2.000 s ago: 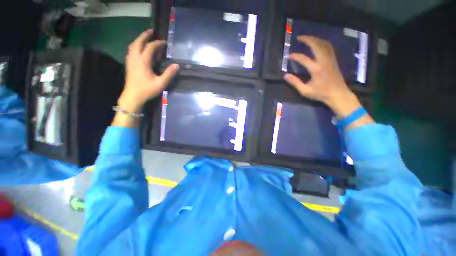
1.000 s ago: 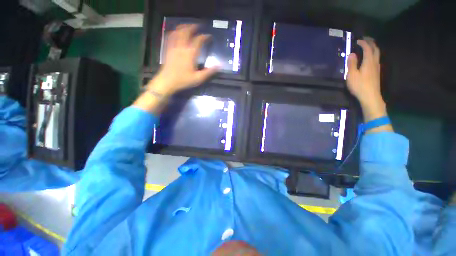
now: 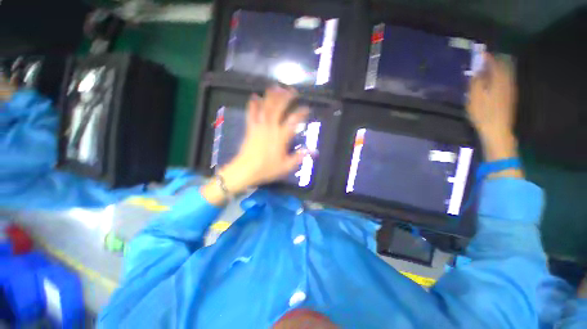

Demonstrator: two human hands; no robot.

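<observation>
A black four-pocket tray (image 3: pixel 339 103) holds a lit tablet in each pocket: upper left (image 3: pixel 273 45), upper right (image 3: pixel 415 67), lower right (image 3: pixel 405 167) and lower left (image 3: pixel 228 138). My left hand (image 3: pixel 273 135) is over the lower left tablet, fingers spread, holding nothing, and hides much of its screen. Whether a fingertip touches the glass cannot be told. My right hand (image 3: pixel 492 96) is blurred at the right edge of the upper right tablet, with fingertips near its bright side bar. A blue band is on my right wrist.
A tall black tray stack (image 3: pixel 122 122) with an open-back assembly (image 3: pixel 90 119) stands at left. Another person's blue sleeve (image 3: pixel 38 154) reaches in beside it. A small black device (image 3: pixel 412 244) lies at the bench edge near my waist. Blue bins (image 3: pixel 38 289) are at lower left.
My left hand has moved down from the upper left tablet to the lower left one. My right hand stays near the upper right tablet's right edge. The view has shifted slightly.
</observation>
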